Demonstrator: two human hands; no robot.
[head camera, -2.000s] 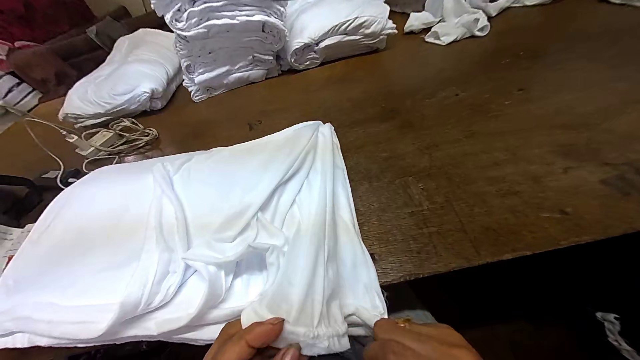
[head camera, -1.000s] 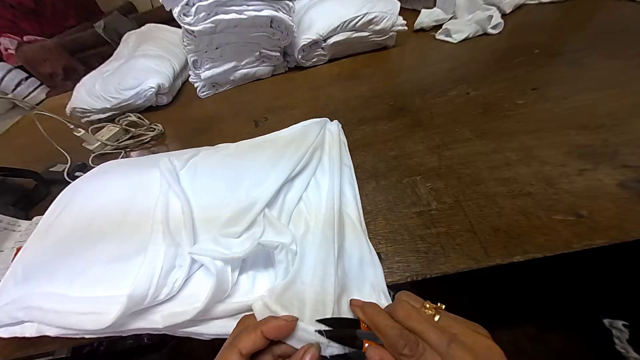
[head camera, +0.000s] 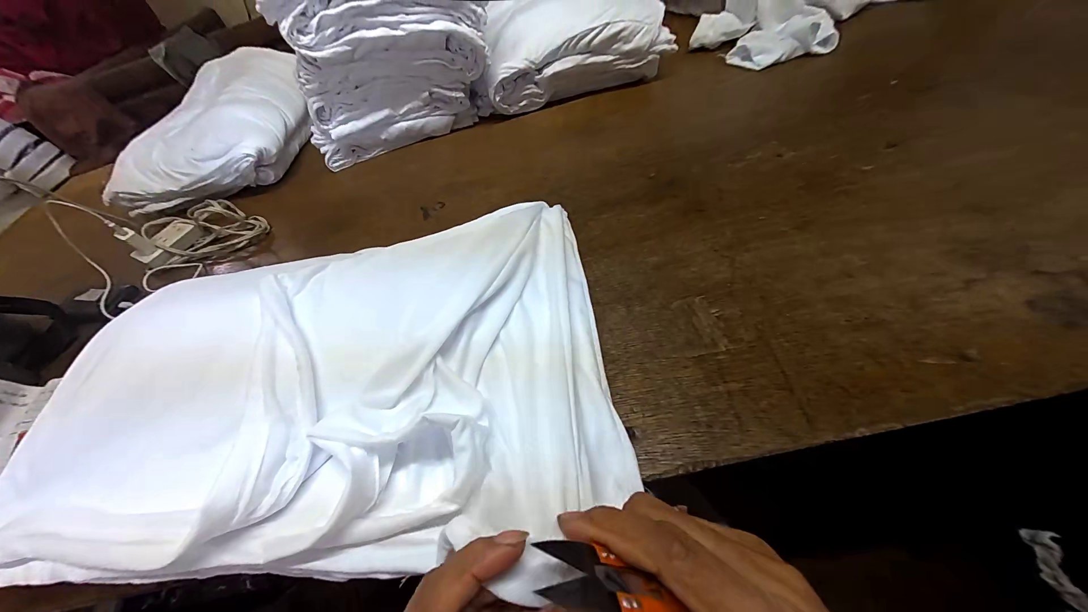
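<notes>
White cloth (head camera: 357, 357) lies in loose folds at the near edge of a wooden table. At the bottom of the view, my left hand (head camera: 467, 574) pinches a corner of this cloth between thumb and fingers. My right hand (head camera: 697, 552) is closed around orange-handled thread snips (head camera: 586, 574) with dark blades. The blades are parted and point left, against the cloth just beside my left thumb. The lower part of both hands is cut off by the frame.
Stacks of folded white cloth (head camera: 391, 85) stand at the back of the table (head camera: 807, 255), with a white bundle (head camera: 212, 127) to their left. A coiled cable (head camera: 212, 234) lies behind the cloth. Crumpled white cloth (head camera: 782, 38) sits at the far right. The table's front edge runs beside my right hand.
Two seconds ago both hands held the cloth edge and no snips showed. The snips have since appeared in my right hand. Between one second ago and now, the hands have changed little.
</notes>
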